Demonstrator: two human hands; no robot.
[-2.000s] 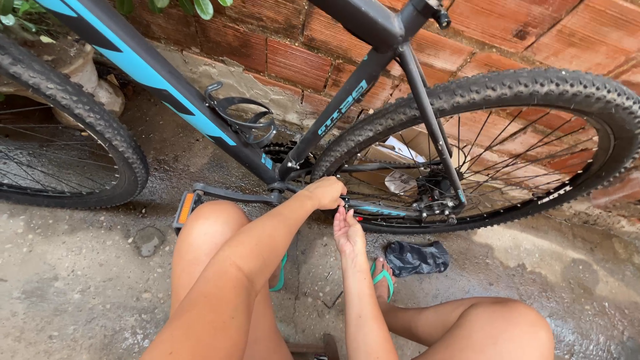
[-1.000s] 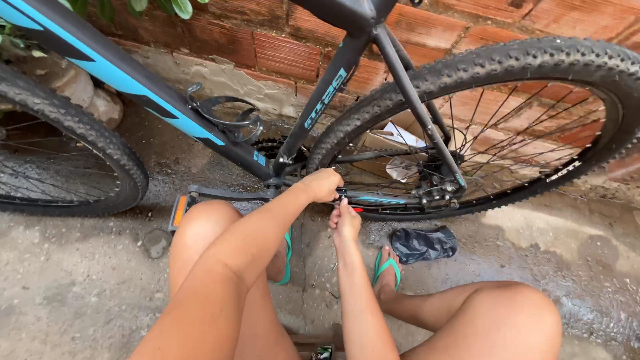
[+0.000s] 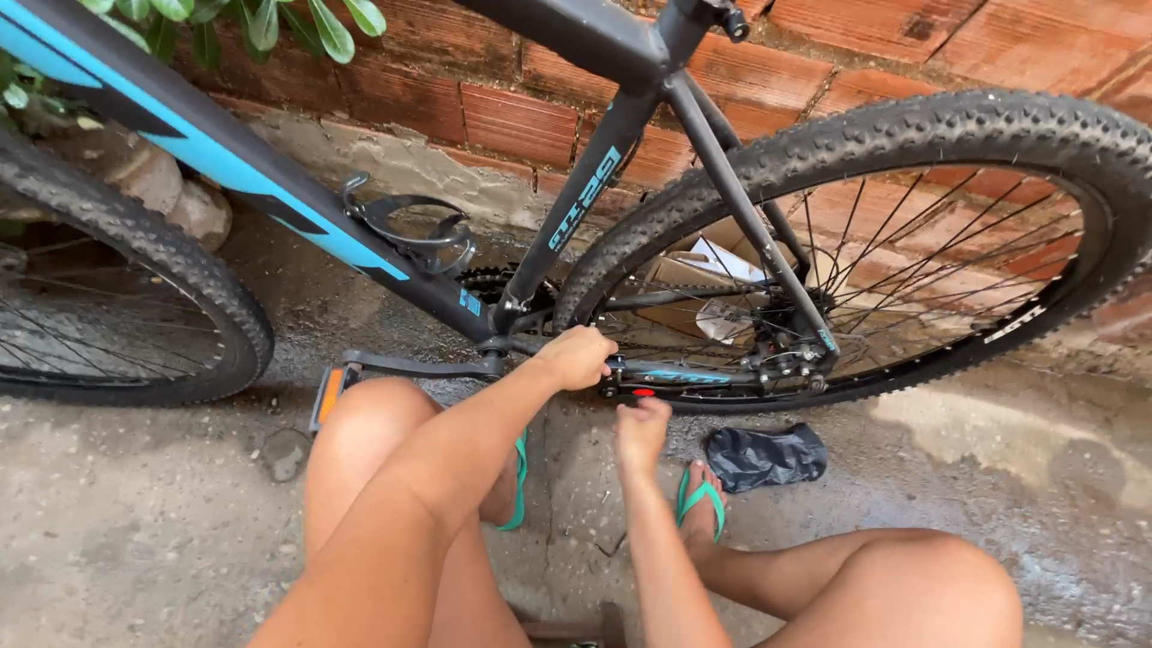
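Observation:
A black and blue bicycle frame [image 3: 351, 225] spans the view, its rear wheel's knobbly tire [image 3: 900, 117] at the right. My left hand [image 3: 580, 357] is at the chainstay [image 3: 693, 374] near the crank, its fingers curled against a small black fitting [image 3: 614, 373]; what exactly they grip is partly hidden. Just below the chainstay, my right hand [image 3: 642, 432] has bent fingers close under a small red part [image 3: 643, 392]. Whether it holds anything cannot be told. The crank arm [image 3: 423, 364] points left to a pedal with an orange reflector [image 3: 331, 393].
A brick wall [image 3: 405, 81] runs behind the bicycle. A cardboard box [image 3: 666, 306] lies behind the rear wheel. A crumpled black bag [image 3: 767, 457] lies on the concrete by my foot. The front tire [image 3: 216, 306] stands at the left, leaves [image 3: 261, 22] above.
My right hand has come down a little from the chainstay, away from my left hand, which stays about where it was.

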